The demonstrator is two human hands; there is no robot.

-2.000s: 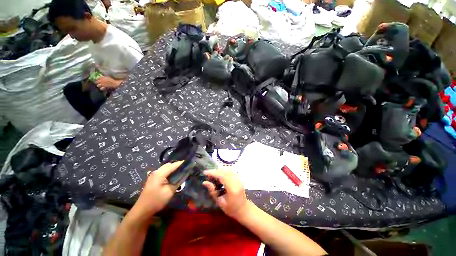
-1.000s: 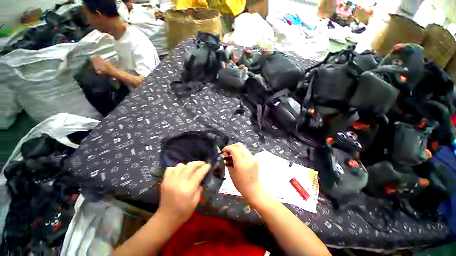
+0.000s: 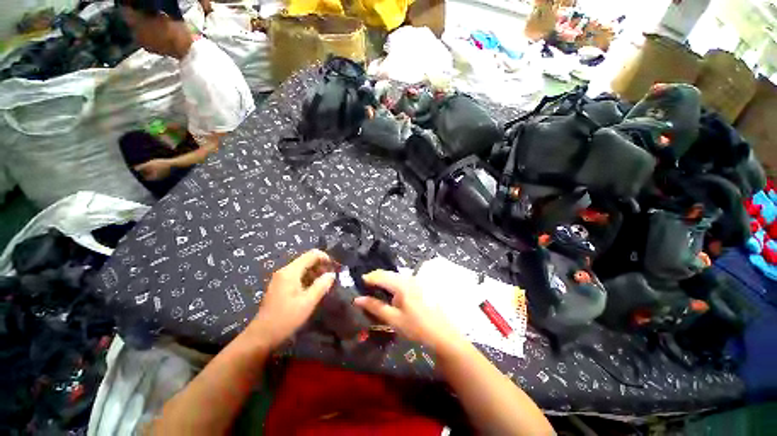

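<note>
A dark grey plush bag (image 3: pixel 341 308) is between my two hands at the near edge of the table, with an orange spot low on it. Its black webbing strap (image 3: pixel 348 228) trails on the cloth beyond my hands. My left hand (image 3: pixel 298 291) grips the bag's left side, fingers curled at its upper edge. My right hand (image 3: pixel 394 298) holds the bag's right side, fingers bent. Whether my right hand also holds a small tool cannot be told. The bag's face and opening are mostly hidden and blurred.
White paper sheets (image 3: pixel 451 294) with a red stick (image 3: pixel 496 318) lie right of my hands. A large heap of grey bags (image 3: pixel 596 162) covers the table's right and back. A person (image 3: pixel 209 89) sits at the left. A white sack (image 3: pixel 81 209) of dark bags stands at lower left.
The bag was held with its dark inside open toward me; now it is turned and lower, its strap lying beyond. Both hands have shifted and face each other. The view has moved slightly.
</note>
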